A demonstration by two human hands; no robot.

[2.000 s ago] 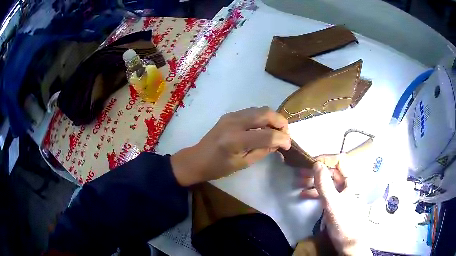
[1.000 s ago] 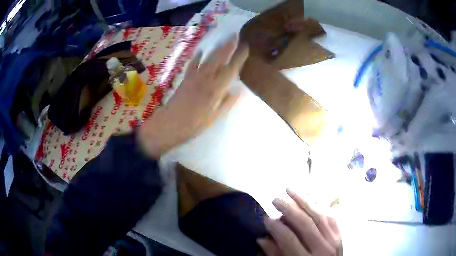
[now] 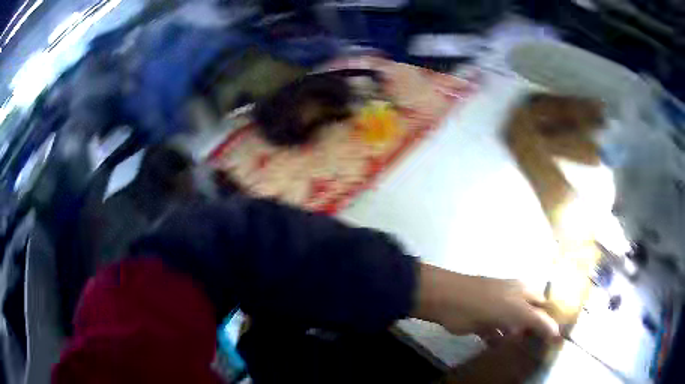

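The view is strongly blurred. My left hand (image 3: 488,306) reaches in from a dark sleeve to the lower right, fingers bent together; whether they grip anything is unclear. A brown shape (image 3: 507,363) lies against its fingertips at the bottom edge; I cannot tell whether it is my right hand or leather. A brown leather strip (image 3: 542,166) runs from a bunched brown heap (image 3: 567,120) at the upper right down toward the lamp glare. A glaring yellowish patch (image 3: 574,289), perhaps leather, lies just beyond my left fingers.
A red-printed board (image 3: 289,171) at upper centre holds a dark bundle (image 3: 300,109) and a bottle of yellow liquid (image 3: 378,125). The white machine table (image 3: 443,195) lies between board and strip. The blurred grey-white machine head (image 3: 661,195) stands at the right edge.
The view has swung, so the board and bottle sit further right. My left hand has moved from the upper table to the lower right. My right hand is no longer clearly visible.
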